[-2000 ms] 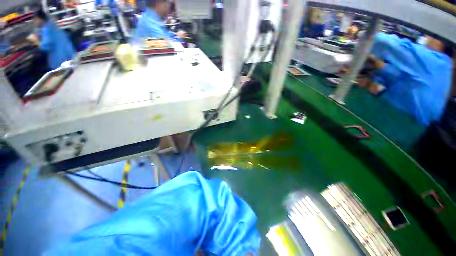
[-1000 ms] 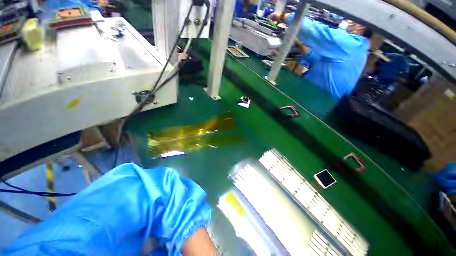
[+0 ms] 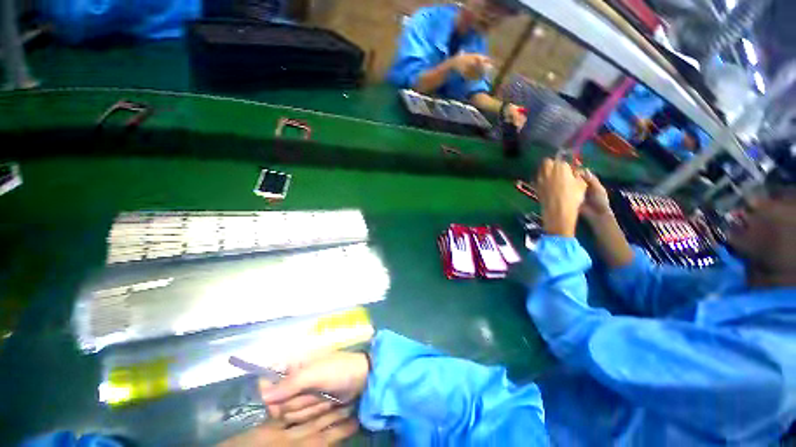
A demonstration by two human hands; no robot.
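My right hand (image 3: 321,381), in a blue sleeve, is at the bottom centre with slim dark tweezers (image 3: 255,368) in its fingers, their tip pointing left. My left hand (image 3: 301,429) lies just below it, cut off by the bottom edge; the hands overlap, and whether the left holds anything is hidden. Above them lies a shiny release liner (image 3: 214,354) with yellow tape pieces (image 3: 140,381) at its ends. A wider glossy sheet (image 3: 236,286) and rows of white adhesive strips (image 3: 236,234) lie beyond. Some blurred thin lines show left of the hands.
A white-edged display (image 3: 272,183) and thin red frames (image 3: 293,129) lie beyond the strips. Red-framed units (image 3: 476,251) are stacked right of centre. A neighbour's hands (image 3: 566,188) work at the right. A black tray stack (image 3: 275,54) and another worker (image 3: 445,51) are across the bench.
The view has swung far to the right; the white machine and amber tape have left the picture. Both my hands and the tweezers now show, with the neighbour and red-framed units.
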